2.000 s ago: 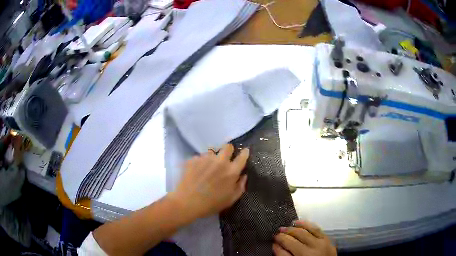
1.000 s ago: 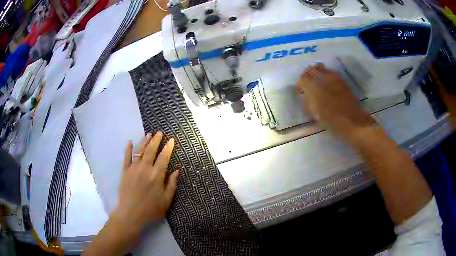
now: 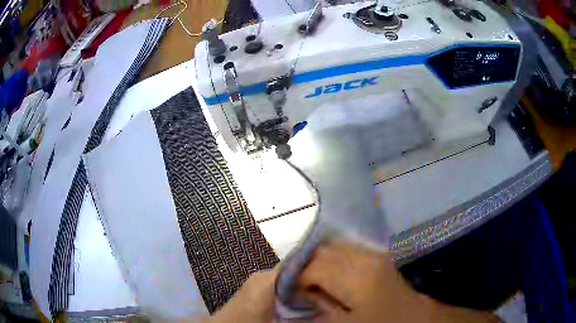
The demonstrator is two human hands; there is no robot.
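A pale cut piece [image 3: 346, 189], blurred, is lifted in front of the sewing machine [image 3: 372, 57]. My left hand [image 3: 249, 296] and my right hand [image 3: 372, 287] meet at its lower end, low in the middle, and pinch it between them. Both are blurred and cut off by the lower edge, and most fingers are hidden. A dark herringbone panel [image 3: 205, 195] lies on the table left of the needle area, its lower end beside my left hand. A pale panel [image 3: 126, 208] lies along its left side.
Long stacked panels [image 3: 95, 107] curve along the left. Pale small pieces [image 3: 404, 135], blurred, lie on the machine bed right of the needle. The presser foot area [image 3: 256, 151] is brightly lit. The control display [image 3: 477, 65] is at the right. A measuring tape strip [image 3: 467, 205] runs along the front edge.
My right hand has come back from the small pieces toward the lap with a pale piece. My left hand has left the panels and moved down and right to it. The view has shifted slightly.
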